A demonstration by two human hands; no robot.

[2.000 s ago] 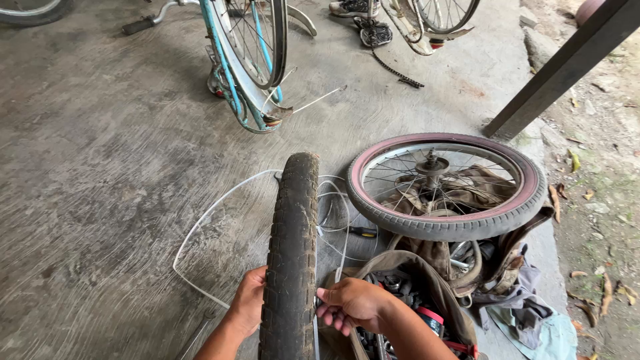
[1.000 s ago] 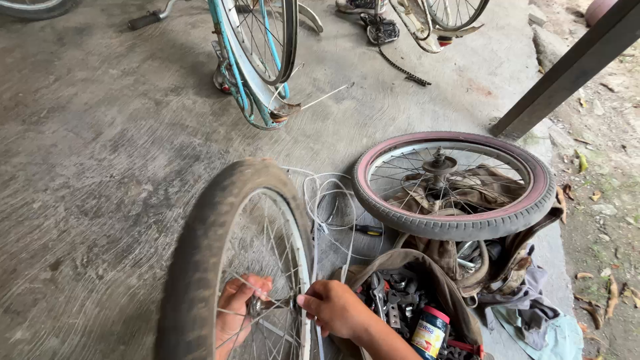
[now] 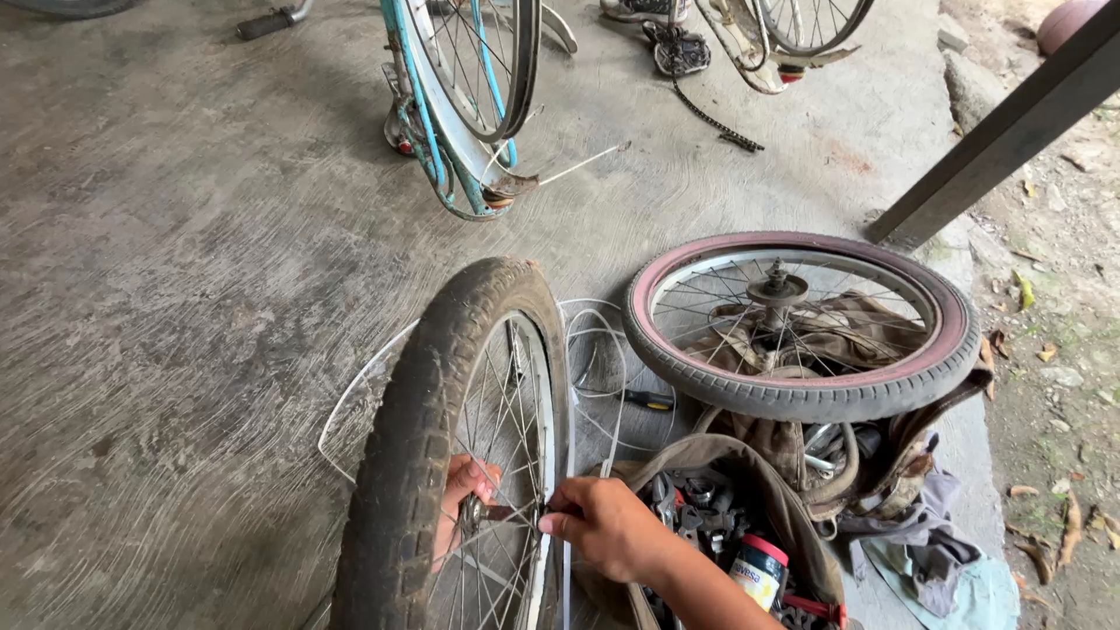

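Observation:
A bicycle wheel with a worn black tyre [image 3: 398, 455] stands upright before me. My left hand [image 3: 464, 494] is on its far side, seen through the spokes, with fingers by the hub [image 3: 472, 516]; the tyre hides part of it. On the near side, my right hand [image 3: 595, 525] pinches the end of the axle area, thumb and forefinger together; whether it grips a nut or the axle is hidden. A second wheel with a pink-walled tyre [image 3: 805, 398] lies flat at the right, over a brown cloth bag [image 3: 761, 446].
An open bag of metal tools [image 3: 700, 516] holds a jar with a red lid [image 3: 759, 569]. A screwdriver [image 3: 649, 400] and white cable [image 3: 354, 385] lie on the concrete. Rags [image 3: 941, 551] are at the right. Farther off are a blue bicycle [image 3: 424, 131], a chain [image 3: 713, 122] and a slanted post [image 3: 997, 131].
The wheel has turned from nearly edge-on, so its spokes and hub now show. My hands have moved from beside the tyre to the hub area.

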